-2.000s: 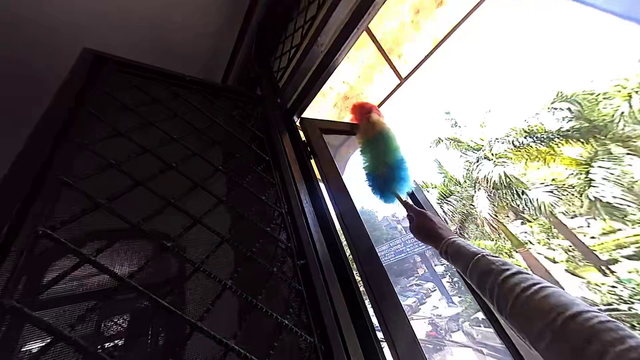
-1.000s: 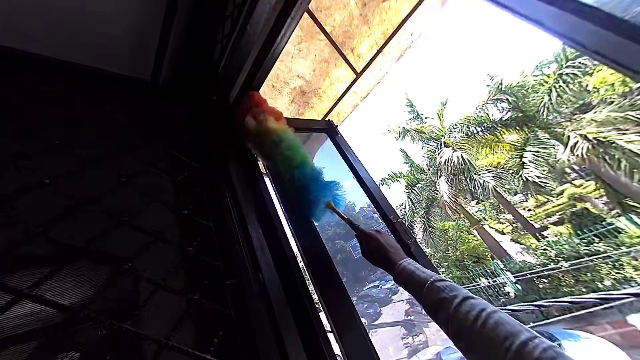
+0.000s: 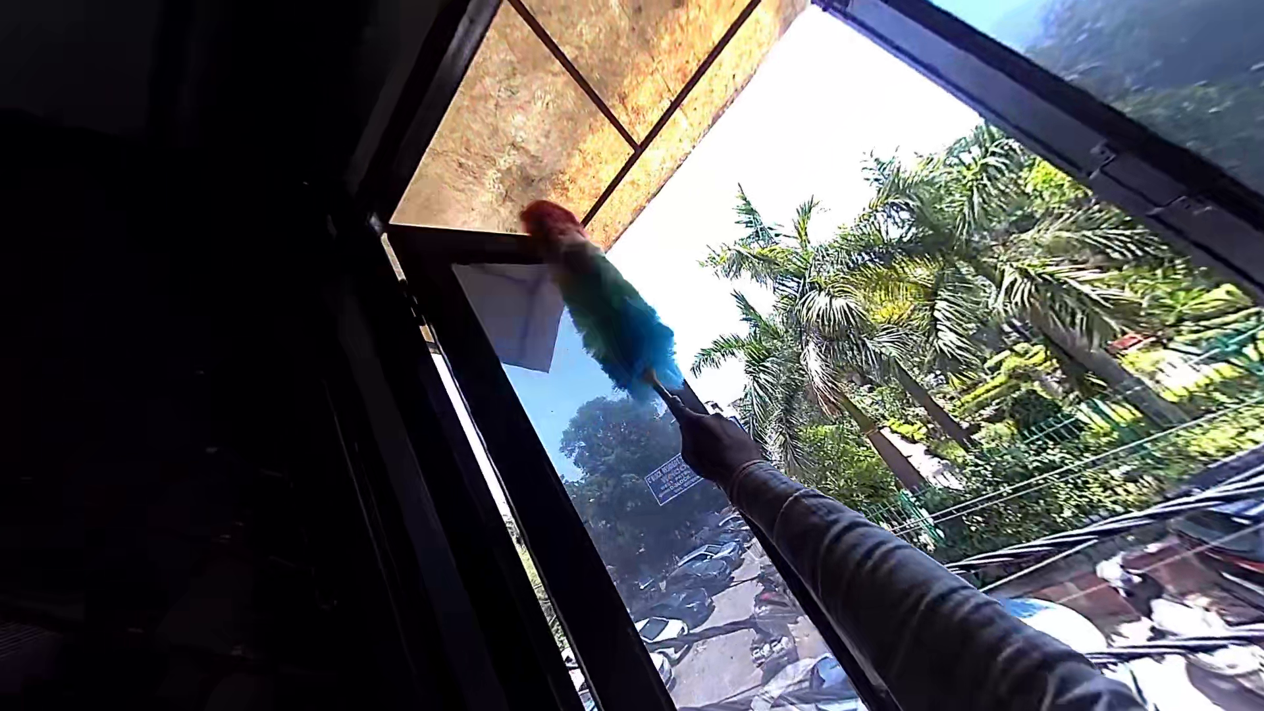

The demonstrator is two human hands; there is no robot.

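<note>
My right hand, at the end of a long grey sleeve, is closed around the handle of a fluffy multicoloured duster. The duster points up and left, its red tip at the top edge of an open window sash with a dark frame. Its blue end lies nearest my hand. Behind the duster, the glass pane shows a tree, parked vehicles and a sign bearing writing. My left hand is out of view.
A dark frame with hinges crosses the upper right. Above the sash is a stained overhead panel with dark bars. Palm trees and cables are outside. The left side is in deep shadow.
The duster tip has moved right from the dark frame at the sash's left side, where it was a second ago, to the sash's top edge. My right hand keeps hold of the handle. The view has shifted.
</note>
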